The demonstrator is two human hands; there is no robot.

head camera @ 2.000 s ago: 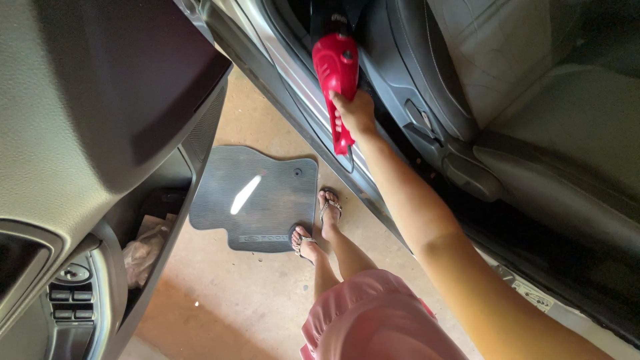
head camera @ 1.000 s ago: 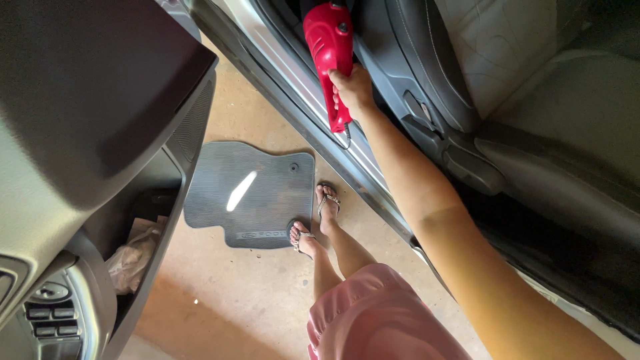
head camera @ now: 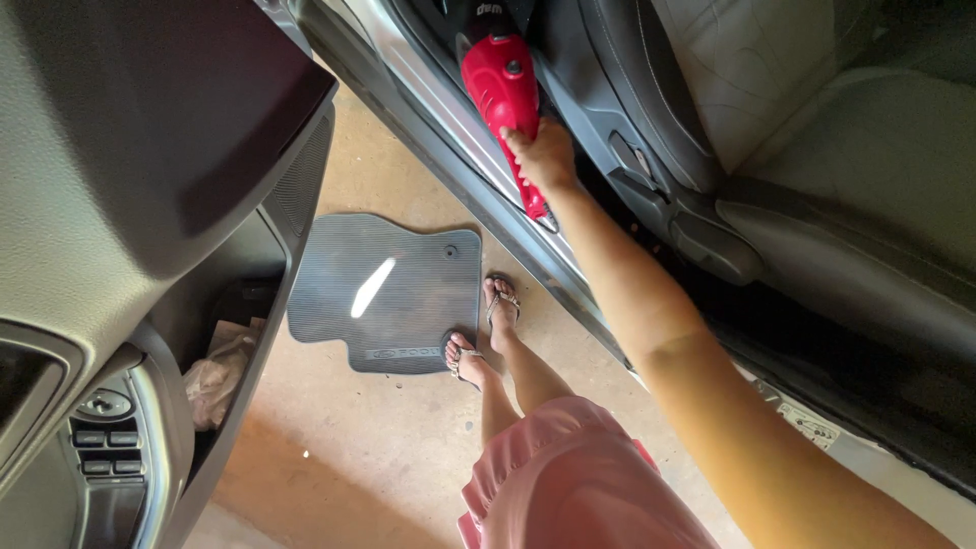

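My right hand (head camera: pixel 543 156) grips the handle of a red and black Wap handheld vacuum cleaner (head camera: pixel 499 84) at the upper middle. Its dark front end points away into the car's door opening, where the tip is cut off by the top edge of the view. A cord leaves the rear of the handle, over the metal door sill (head camera: pixel 457 114). Just right of the vacuum stands the side of a grey car seat (head camera: pixel 648 84), with levers at its base. My left hand is not in view.
At left, the open car door (head camera: pixel 99 152) has window switches (head camera: pixel 107 450) and a crumpled plastic bag (head camera: pixel 221 377) in its pocket. A dark ribbed floor mat (head camera: pixel 396 297) lies on the ground between door and sill, beside my sandalled feet (head camera: pixel 499 305).
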